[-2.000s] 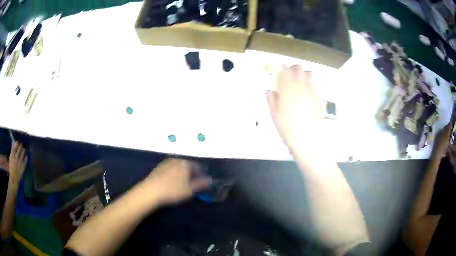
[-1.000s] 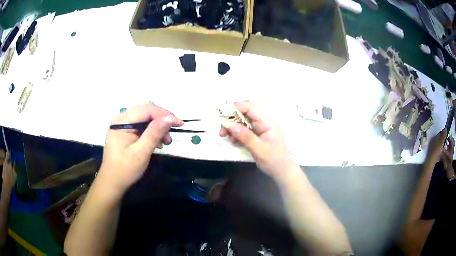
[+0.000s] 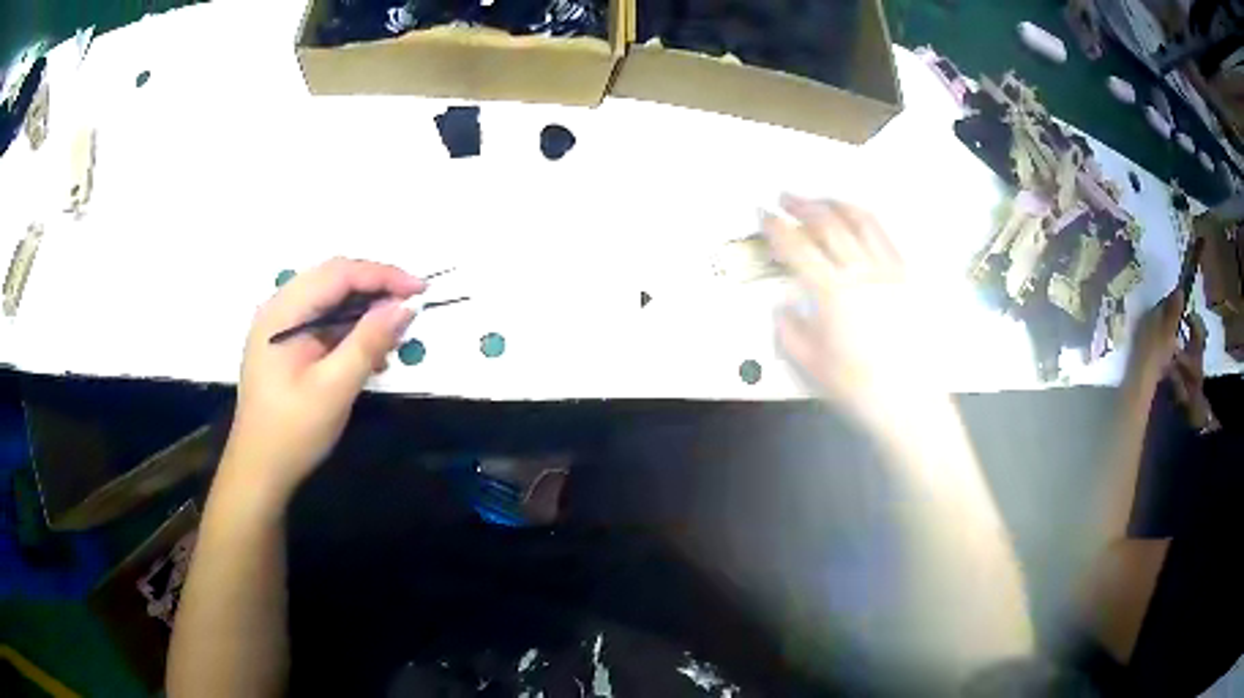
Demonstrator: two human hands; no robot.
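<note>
My left hand [image 3: 321, 348] is shut on dark tweezers [image 3: 325, 322], just over the near part of the white bench, tips apart and pointing right. My right hand [image 3: 839, 286] is over the bench right of centre, palm down, blurred by glare. A beige housing [image 3: 748, 258] lies at its fingertips, partly covered by the fingers; I cannot tell whether they grip it. A square black pad [image 3: 460, 132] and a round black pad [image 3: 557, 141] lie below the boxes.
The left parts box [image 3: 457, 68] and right parts box [image 3: 757, 92] stand at the back. A mixed housing pile [image 3: 1057, 218] lies at right. Green dots [image 3: 493, 345] mark the near edge. Beige housings [image 3: 82, 171] lie far left. Another person's arm [image 3: 1153, 396] is at far right.
My right hand has moved right and away from the tweezers to the bench surface. My left hand still holds the tweezers. The view has shifted, so the boxes sit higher and further left.
</note>
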